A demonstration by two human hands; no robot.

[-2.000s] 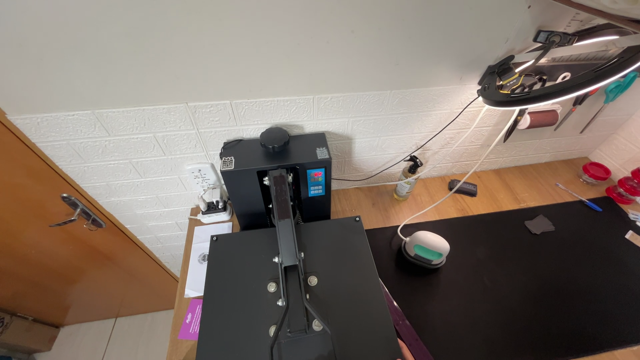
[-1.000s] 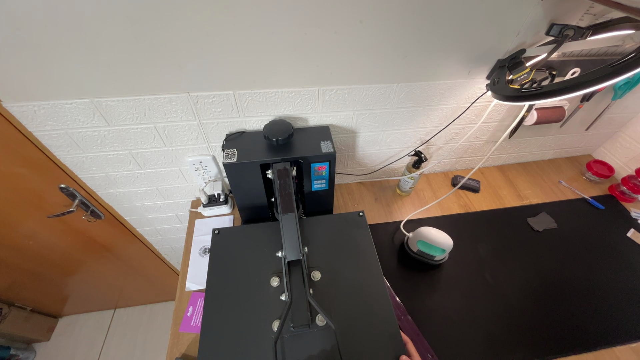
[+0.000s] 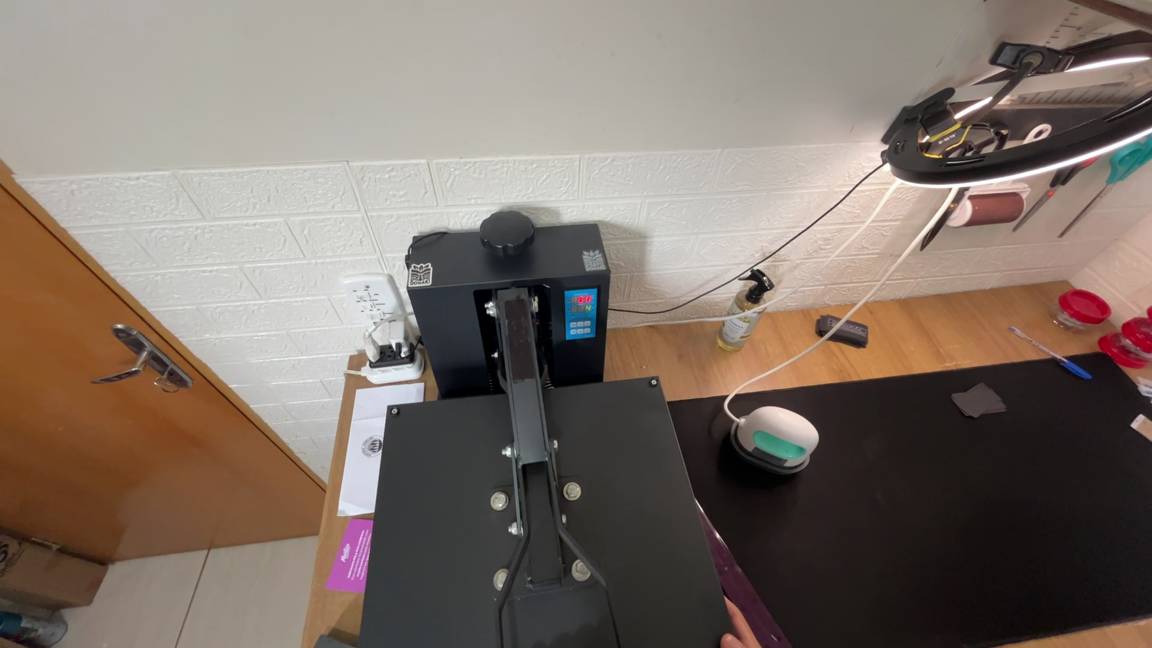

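A black heat press stands on the wooden table, its flat upper platen filling the lower middle of the view. The lever arm runs from the control housing down over the platen. Only some fingers of my right hand show, at the platen's lower right edge, beside a strip of shiny dark purple material. What those fingers touch or hold is hidden. My left hand is out of the frame.
A white and green mini heat press rests on a black mat. Behind it are a spray bottle and a dark block. A lit ring light overhangs the right side. A wooden door stands left.
The fingers of my right hand show a little more at the platen's lower right edge than two seconds ago. The heat press looks unchanged.
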